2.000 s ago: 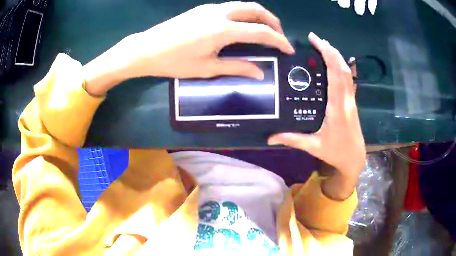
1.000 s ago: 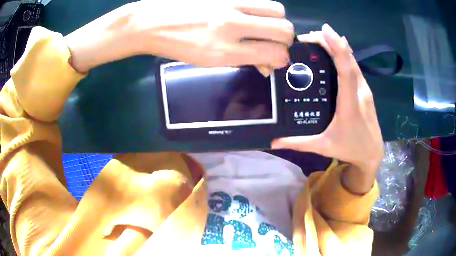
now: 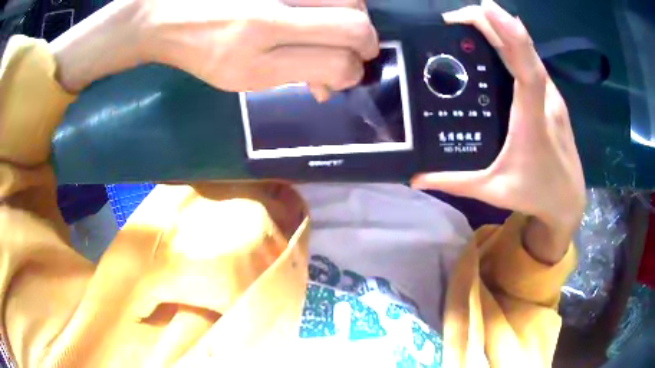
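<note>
The black video speaker unit point(image 3: 330, 164) lies near the bench's front edge, its display point(image 3: 316, 126) facing up inside a pale border. A silver-ringed dial and small buttons are at its right. My right hand point(image 3: 535, 136) grips the unit's right end, thumb at the near edge and fingers at the far edge. My left hand point(image 3: 287, 47) is over the display's upper part, fingers curled together and hiding the top-left corner. A faint whitish streak shows on the display by its fingers. Whether they pinch anything is not clear.
A black wrist strap point(image 3: 574, 59) loops off the unit's right end on the dark green bench point(image 3: 143, 136). Another black unit point(image 3: 57, 23) is at far left. A blue crate point(image 3: 129, 198) is below left; crumpled clear film point(image 3: 596, 251) is below right.
The unit and my right hand appear further right and higher in view. My left hand has moved left over the display, away from the dial, and its fingers are now curled rather than spread.
</note>
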